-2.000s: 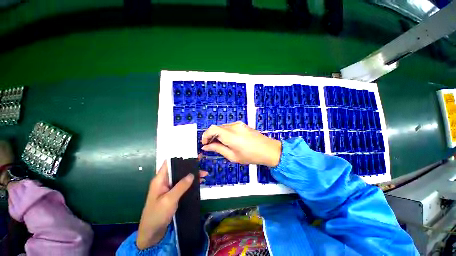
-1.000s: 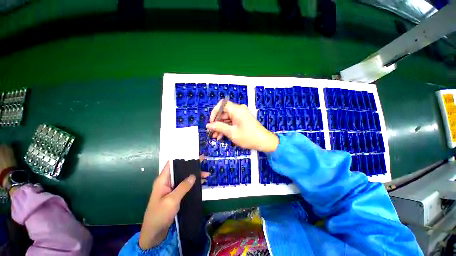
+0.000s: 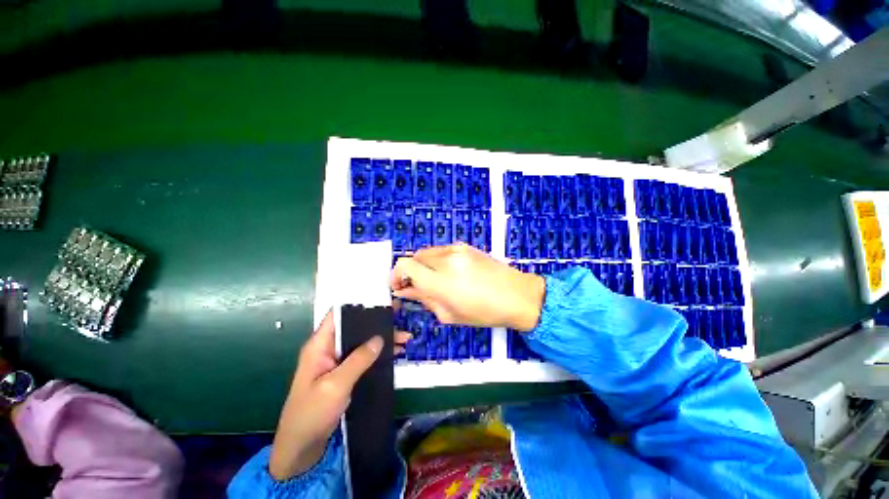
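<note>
My left hand holds the black adhesive pad strip upright, its thumb across the front. The strip's bare white backing paper stands above the black part, over the tray's left side. My right hand is just right of the white backing, fingertips pinched together and partly hidden; a small dark bit shows at them, and I cannot tell whether it is tweezers or a pad. Under and around both hands lies the white tray with rows of blue parts in three blocks; my right hand and sleeve cover some.
Silvery-green panelled circuit boards lie at the left, with more at the far left. Another person's pink sleeve is at lower left. A pale metal arm reaches in at upper right. A small white tray with orange-yellow parts is far right.
My right hand first moved up over the second row of blue parts, then came back down and left beside the white backing. My left hand kept its hold on the strip.
</note>
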